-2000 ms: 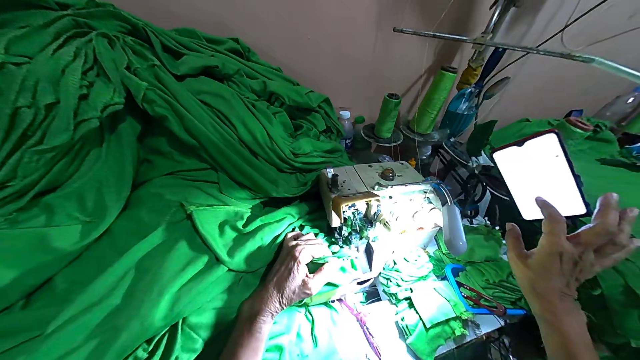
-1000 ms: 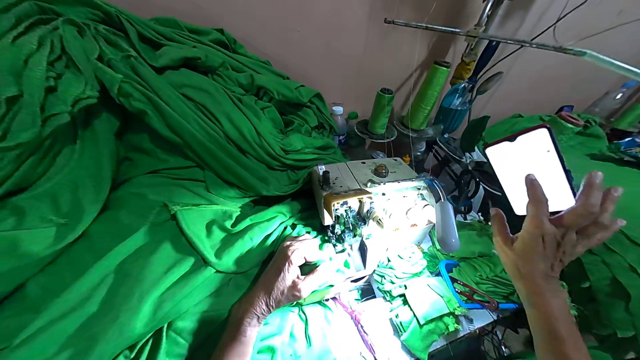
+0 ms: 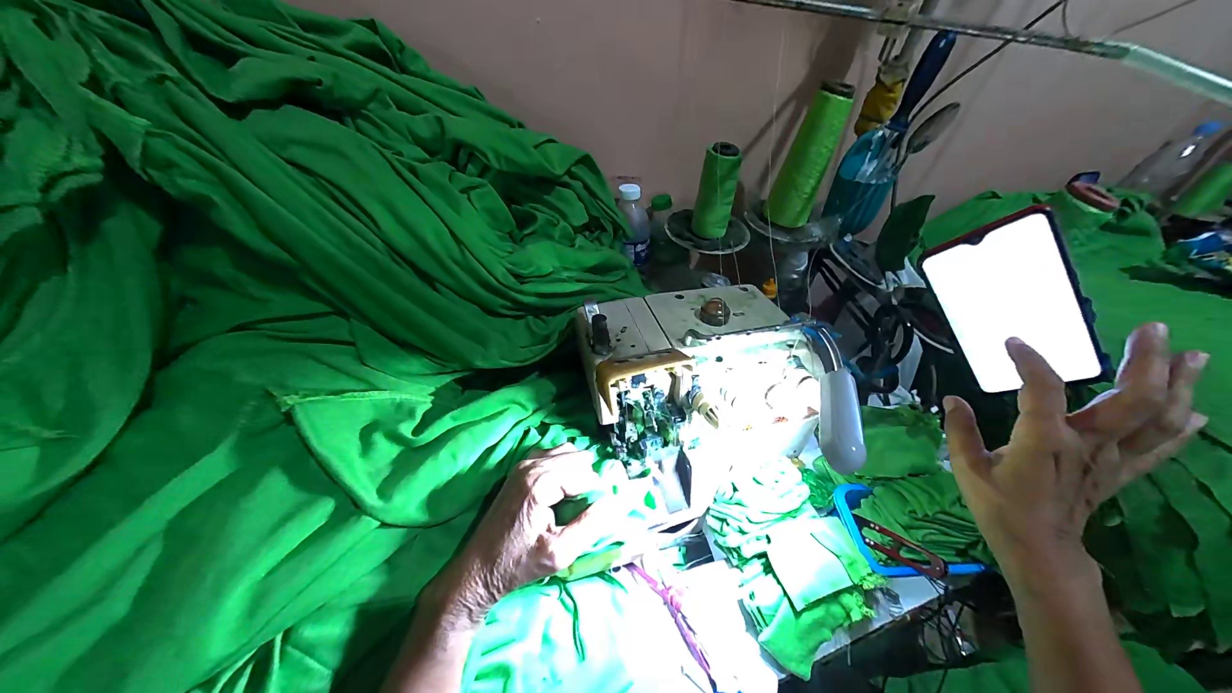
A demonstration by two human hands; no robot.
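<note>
My left hand rests at the front left of an overlock sewing machine, its fingers closed on green fabric beside the needle area. Strong lamp light washes out the fingertips and the cloth there. My right hand is raised at the right with fingers spread, holding nothing. Its index finger reaches over the lower part of a smartphone with a blank-bright screen, which stands tilted behind it. Whether the fingertip touches the screen I cannot tell.
Heaped green fabric fills the left. Green thread cones and small bottles stand behind the machine. Cut green pieces lie right of the needle area, near a blue-rimmed tray with thread snips. A metal rod crosses above.
My right index finger has shifted slightly over the phone's lower screen. My left hand stays on the fabric by the machine.
</note>
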